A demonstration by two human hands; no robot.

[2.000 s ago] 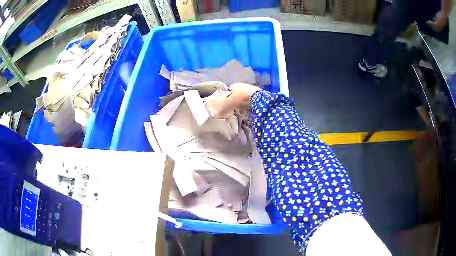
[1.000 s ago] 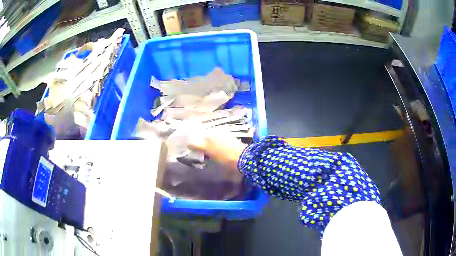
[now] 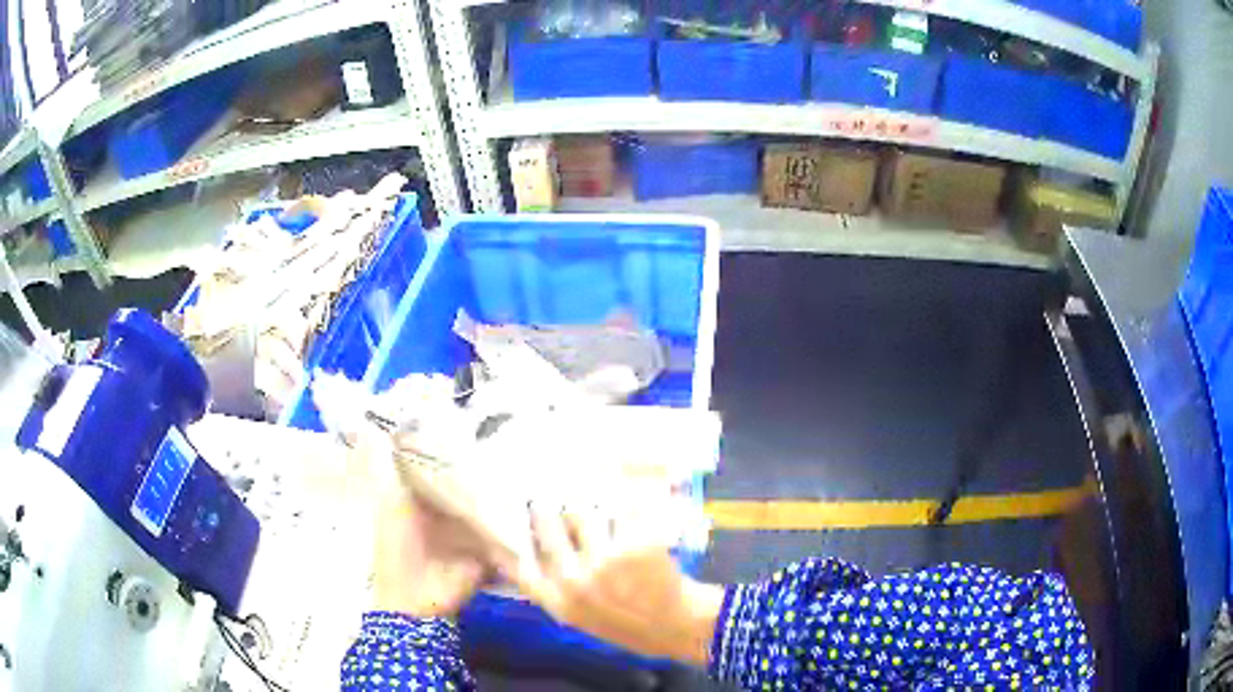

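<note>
My left hand point(image 3: 406, 541) and my right hand point(image 3: 615, 581) hold a loose stack of pale beige fabric pieces point(image 3: 595, 466) between them. The stack is raised over the near part of the blue bin point(image 3: 709, 318), beside the machine table. The pieces are overexposed, so their edges and number are hard to tell. More beige-grey pieces point(image 3: 609, 354) lie inside the bin behind the stack. Fingers of my right hand lie over the near side of the stack. The left hand is blurred and partly overexposed, and its fingertips are hidden.
The white sewing machine point(image 3: 81, 568) with its dark blue display unit point(image 3: 203, 521) stands at left on a white table point(image 3: 304, 507). A second blue bin point(image 3: 365, 304) holds beige pieces. Shelves point(image 3: 649, 115) with blue bins and cartons stand behind. A dark-sided metal table point(image 3: 1149, 406) is at right.
My right hand has come up out of the bin with fabric pieces. My left hand has come into view on the stack. The view has tilted up, showing more shelving.
</note>
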